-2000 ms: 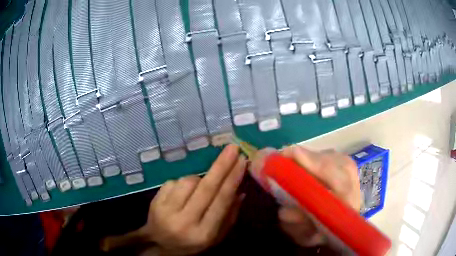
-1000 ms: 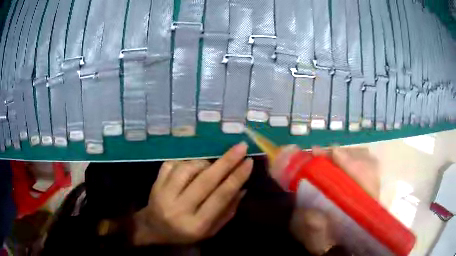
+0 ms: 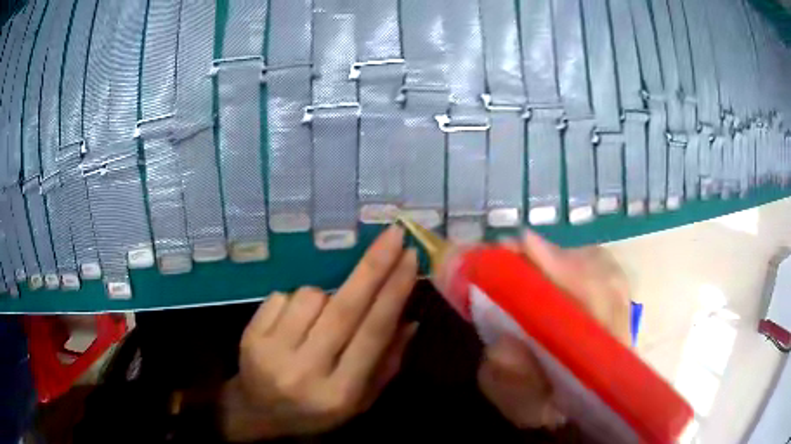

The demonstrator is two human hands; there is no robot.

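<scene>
Silver mesh straps (image 3: 334, 182) lie side by side on the green bench surface, with thin metal loops (image 3: 332, 112) across them. Pale end tabs (image 3: 336, 238) line their near ends. My right hand (image 3: 564, 321) grips a red glue bottle (image 3: 572, 338) with a white label, slightly blurred. Its yellowish nozzle (image 3: 421, 238) points at an end tab (image 3: 380, 212) near the middle of the row. My left hand (image 3: 325, 347) holds nothing; its extended fingertips are beside the nozzle tip, close to that tab. Whether the nozzle touches the tab cannot be told.
The bench's near edge (image 3: 217, 303) curves across below the straps. A red plastic stool (image 3: 74, 342) stands at the lower left. A small part of a blue bin (image 3: 636, 321) shows behind my right hand. Pale shiny floor and a white object (image 3: 774, 312) are at the right.
The view has shifted along the row. The nozzle and my left fingertips have come from other end tabs, further left in the row first, to the present one. The bottle stays in my right hand.
</scene>
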